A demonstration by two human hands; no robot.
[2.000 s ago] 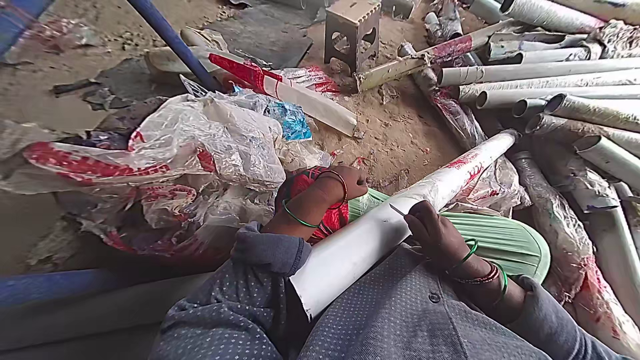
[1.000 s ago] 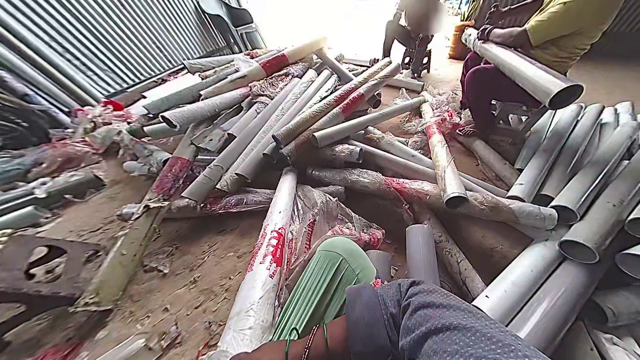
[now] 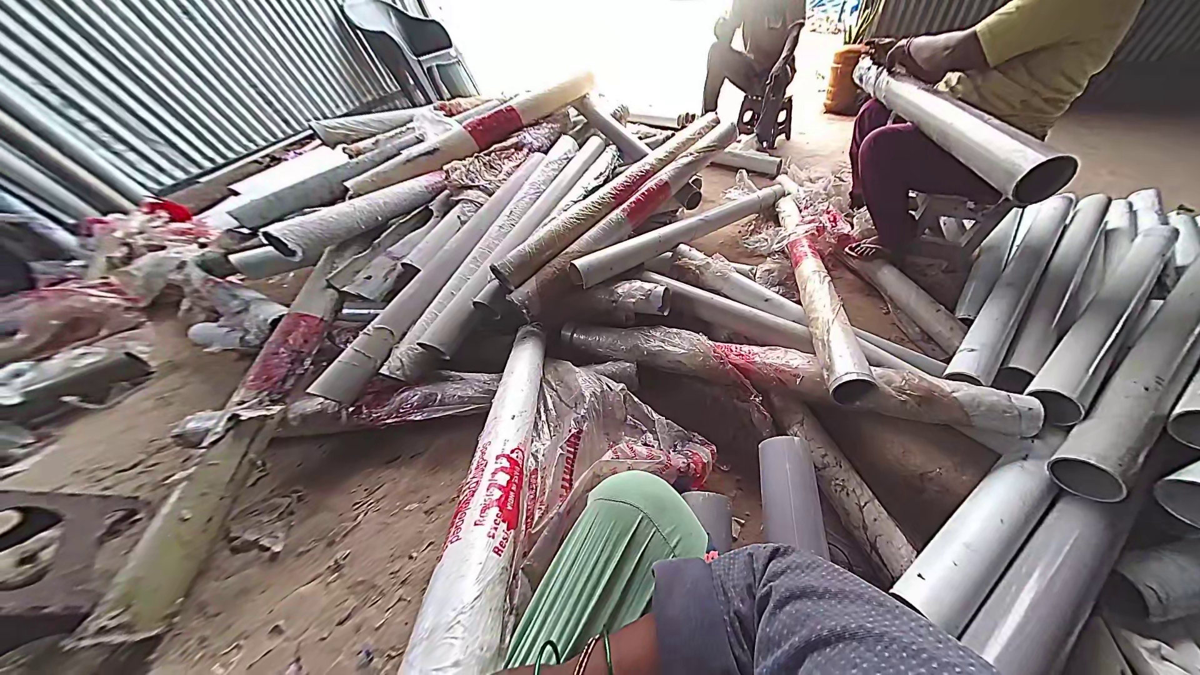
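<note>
Only a forearm in a rolled grey dotted sleeve (image 3: 816,609), with green and red bangles at the wrist, shows at the bottom edge; its hand is cut off below the frame. My other hand is out of view. Just beyond the wrist is my knee in pleated green cloth (image 3: 614,553). Left of the knee lies a white pipe in printed plastic film (image 3: 487,506), its near end cut off by the frame. Crumpled clear film with red print (image 3: 600,441) lies beside it. Whether either hand touches the pipe is hidden.
A heap of pipes (image 3: 469,253) spreads ahead on the dirt floor. More grey pipes (image 3: 1106,441) are stacked at the right. A seated person in a yellow top (image 3: 1041,66) holds a grey pipe (image 3: 975,131); another person (image 3: 759,47) sits farther back. Plastic scraps (image 3: 94,300) lie left.
The view has swung up and to the side. Two seconds ago both my hands were at a white pipe across my lap; now they are out of frame.
</note>
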